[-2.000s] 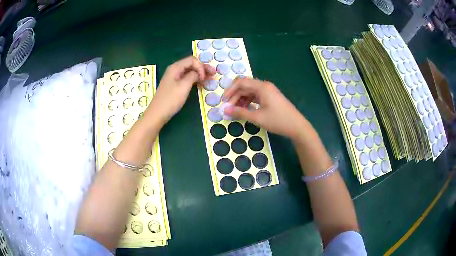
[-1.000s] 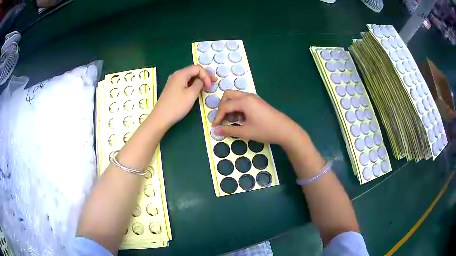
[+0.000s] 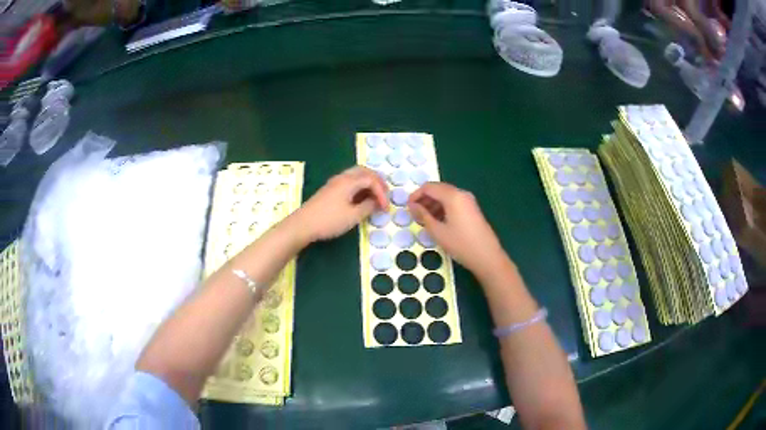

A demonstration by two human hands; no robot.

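Observation:
The adhesive sheet (image 3: 367, 323) lies upright in front of me, with white discs (image 3: 382, 261) in its upper rows and dark circles (image 3: 409, 307) in its lower rows. The topmost row with dark circles has one disc, at its left. My left hand (image 3: 348, 203) is over the sheet's left edge, fingers bent and fingertips close together. My right hand (image 3: 452, 220) is over its right side, thumb and fingers bent near the left fingertips. Blur and the fingers hide whether either hand holds a disc.
A bulging clear bag (image 3: 118, 260) lies left, beside overlapping unfilled sheets (image 3: 281, 290). At right are a short pile of filled sheets (image 3: 595, 252) and a thick leaning stack (image 3: 672, 243). White fans (image 3: 527, 49) stand along the far side. A brown box (image 3: 746, 197) is far right.
The view has shifted, showing more of the table's far side. My right hand has moved up the sheet towards my left, uncovering a disc in the left column where its fingertips were.

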